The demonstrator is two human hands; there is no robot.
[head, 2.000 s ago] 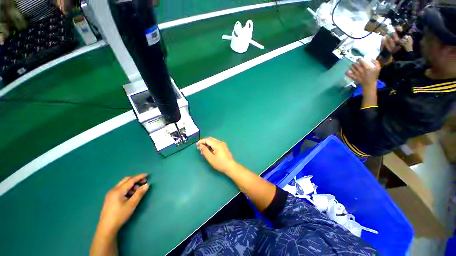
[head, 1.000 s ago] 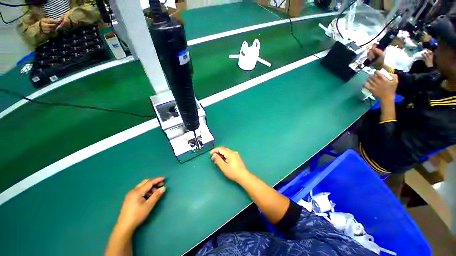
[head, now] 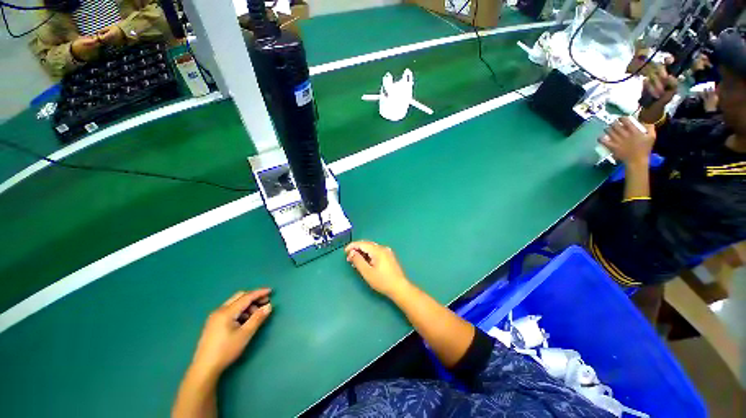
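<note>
My left hand (head: 233, 322) rests on the green bench, fingers loosely curled, thumb apart from them; nothing shows in it. My right hand (head: 376, 268) rests near the front right corner of the screw feeder (head: 315, 237), loosely curled, with no held object visible. The black electric screwdriver (head: 293, 122) hangs over the feeder, its thin bit down at the pickup. A white unit (head: 395, 98) with two arms spread stands on the darker green belt beyond the white strip.
A blue tote (head: 630, 343) with white parts is at my right side. A neighbour (head: 687, 188) works at the right beside a black box (head: 560, 100). A black tray (head: 114, 90) is at the far left near another person. A thin black cable crosses the belt.
The view has shifted, so the bench things sit farther right than at first. The white unit has moved left along the belt relative to the feeder. My hands keep their pose. The neighbour's hands have moved.
</note>
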